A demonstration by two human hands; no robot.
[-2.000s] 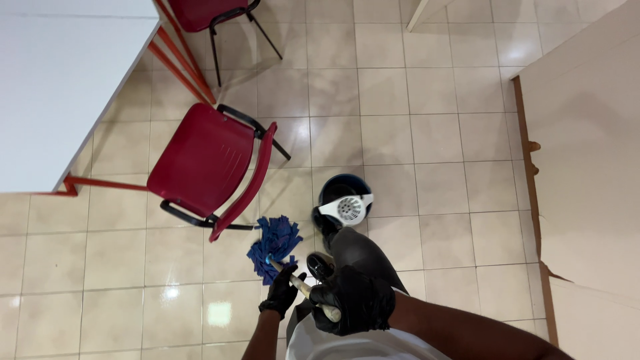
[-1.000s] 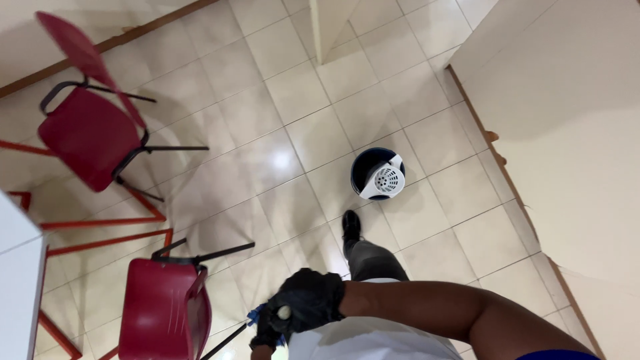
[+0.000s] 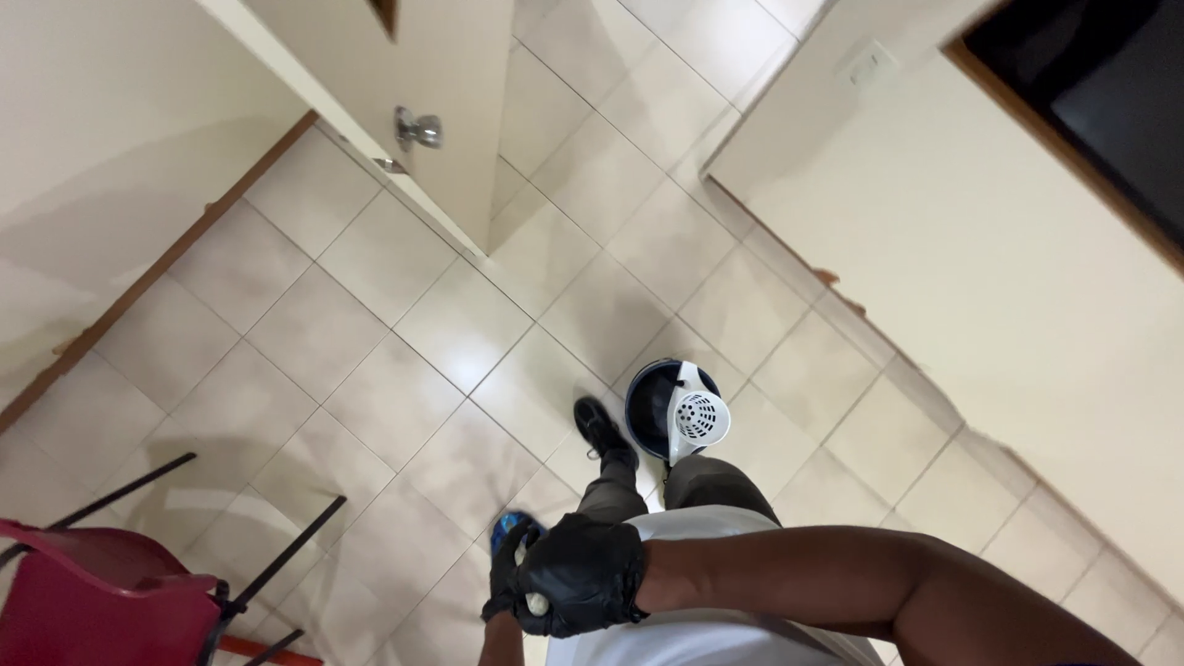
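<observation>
Both hands wear black gloves and are close together at the bottom centre of the head view. My right hand is closed around the top of a pale mop handle, whose end shows at the fist. My left hand grips the same handle just to the left. Part of the blue mop head shows beyond my left hand, low over the floor; the rest is hidden. A dark bucket with a white wringer basket stands on the tiles beside my black shoe.
A red chair with black legs is at the lower left. An open door with a metal knob stands at the upper left. A wall with a chipped lower edge runs along the right. Pale tiles cover the floor.
The view has moved and turned strongly; the table has left it and the door now shows large. The mop head, spread beside a chair two seconds ago, is now mostly hidden beyond my hands.
</observation>
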